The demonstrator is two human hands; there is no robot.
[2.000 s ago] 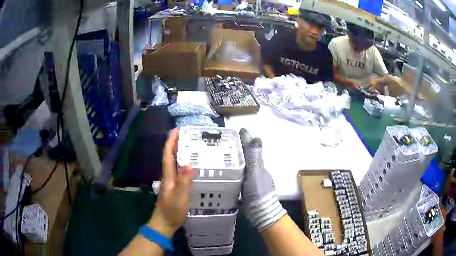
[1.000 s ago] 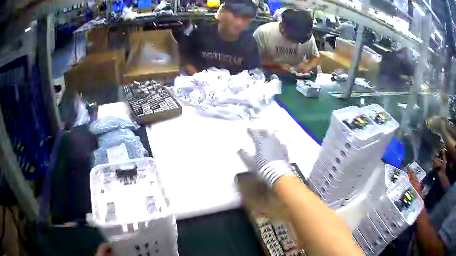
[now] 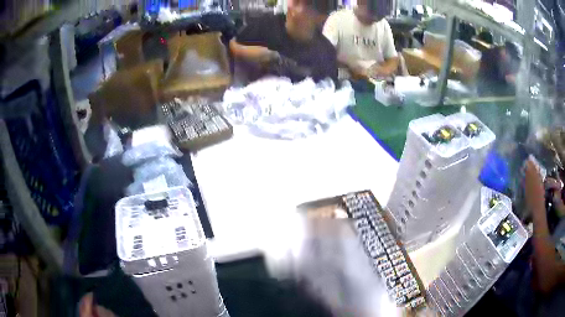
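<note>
A stack of white housing shells (image 3: 167, 263) stands at the lower left, the top one open with a small black piece at its far end. My right hand (image 3: 328, 263), in the grey-white glove, is strongly blurred over the near left part of the shallow cardboard tray (image 3: 319, 204); its fingers cannot be made out. The tray holds rows of small white and dark blocks (image 3: 379, 244). My left hand (image 3: 91, 307) shows only as a bit of fingers at the bottom edge, left of the stack.
Tall stacks of filled housings (image 3: 427, 179) stand at the right, with more leaning stacks (image 3: 474, 266) nearer. Clear plastic bags (image 3: 288, 105), a tray of parts (image 3: 197, 124) and bluish bagged parts (image 3: 152, 162) lie farther back. Two people sit opposite; another person's arm (image 3: 542, 223) is at the right.
My hands have left the housing stack. It now shows farther left as the view has shifted. My right hand has moved to the cardboard tray, which sits at a different angle.
</note>
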